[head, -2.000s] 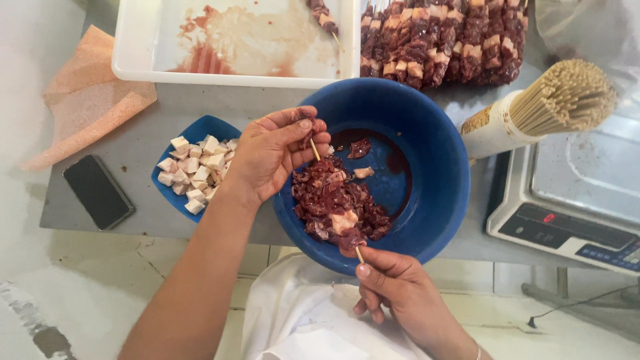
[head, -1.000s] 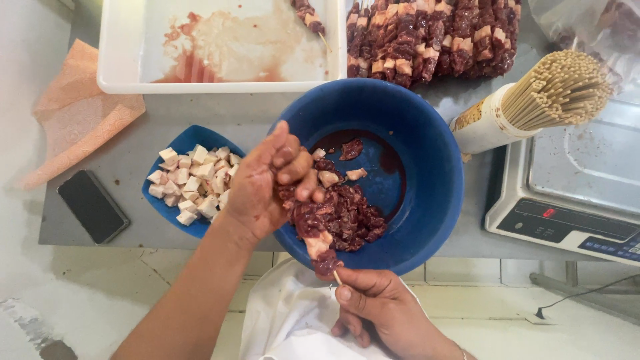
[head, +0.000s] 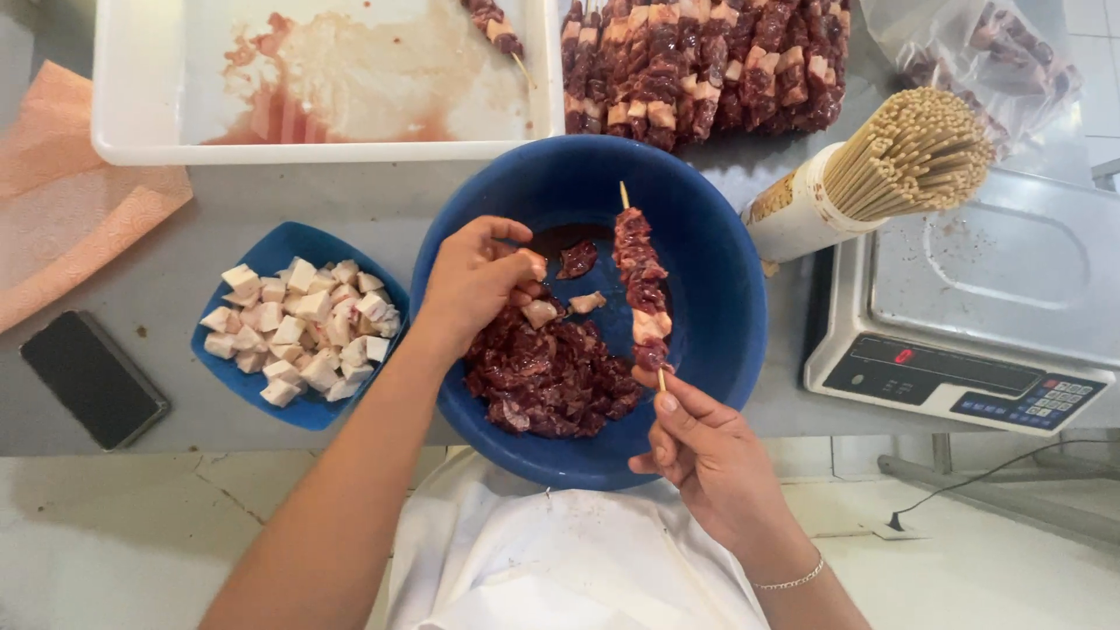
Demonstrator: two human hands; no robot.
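Observation:
My right hand point(head: 700, 446) grips the lower end of a wooden skewer that carries dark red meat pieces and one pale fat cube point(head: 651, 326). The loaded skewer point(head: 640, 271) stands roughly upright in the view, over the right side of a blue plastic basin point(head: 713, 219). Over the basin's left side is my left hand point(head: 481, 284), its fingers bent above the raw meat pile point(head: 551, 376); whether they pinch a small piece cannot be seen clearly. Left of the basin, a blue bowl point(head: 214, 363) holds pale fat cubes point(head: 302, 324).
A white tray point(head: 324, 153) with one meat skewer lies behind, beside a stack of loaded skewers point(head: 700, 70). At right are a container of bare skewers point(head: 801, 206), a digital scale point(head: 954, 367) and a plastic bag of meat point(head: 1006, 52). A phone point(head: 94, 381) and orange paper point(head: 131, 219) lie left.
My left hand has let go of the skewer's upper end and moved left over the meat. My right hand has swung the loaded skewer from over the pile to the basin's right side.

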